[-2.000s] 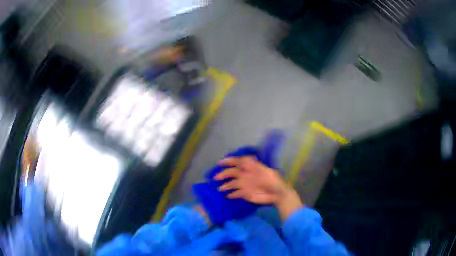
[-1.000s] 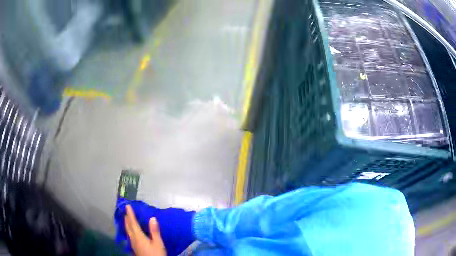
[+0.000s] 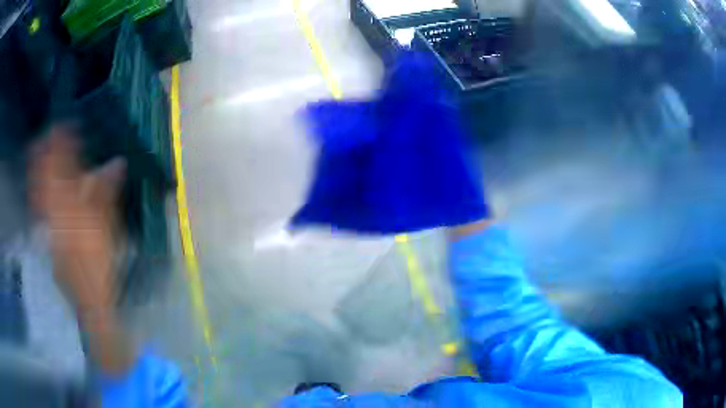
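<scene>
A deep blue cloth (image 3: 394,159) is spread out in the upper middle of the view. It covers my right hand, so its fingers are hidden. Only a strip of skin at my right wrist (image 3: 471,229) shows below the cloth's lower right edge, above the light-blue sleeve. My left hand (image 3: 76,211) is raised at the left side, blurred, with its fingers and thumb apart and nothing seen in it. It is well away from the cloth.
Yellow lines (image 3: 185,215) run along the grey floor (image 3: 239,159). Dark green crates (image 3: 143,135) stand at the left, with bright green material (image 3: 107,20) on top. A dark crate (image 3: 462,80) with contents stands at the top right. The right side is blurred.
The view has swung around. My left hand has moved off the cloth to the left. The cloth now hangs spread wide over my right hand, where it was bunched before.
</scene>
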